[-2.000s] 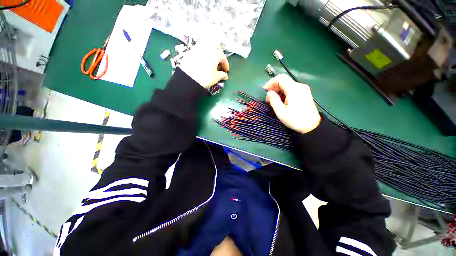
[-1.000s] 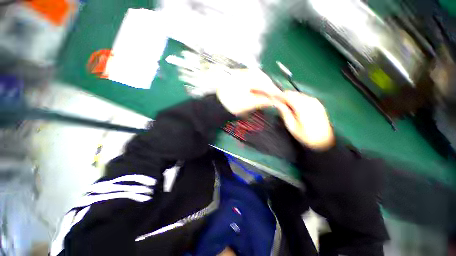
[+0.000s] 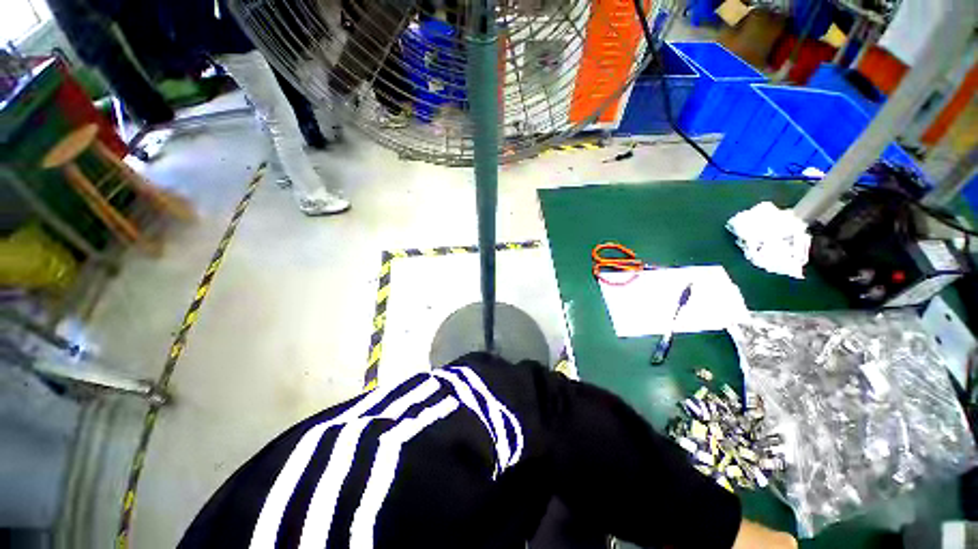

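My left hand (image 3: 766,536) is cut off by the bottom edge at the lower right; only a bit of it past the black sleeve shows, and its fingers are hidden. My right hand is out of the picture. A loose pile of small silver-and-white connector shells (image 3: 729,438) lies on the green bench (image 3: 670,204) just above my left sleeve. A large clear plastic bag of connectors (image 3: 858,407) lies to the right of the pile. The black cables are not visible.
Orange-handled scissors (image 3: 619,265) and a pen (image 3: 672,324) lie on white paper (image 3: 643,306). A white crumpled wad (image 3: 772,238) sits near a black device (image 3: 890,252). A standing fan (image 3: 486,193), blue bins (image 3: 804,129) and a person's legs (image 3: 281,134) are beyond.
The view has swung left and up, bringing the fan, floor and bins into sight. The cables and my right hand have left the picture; my left hand is now mostly cut off.
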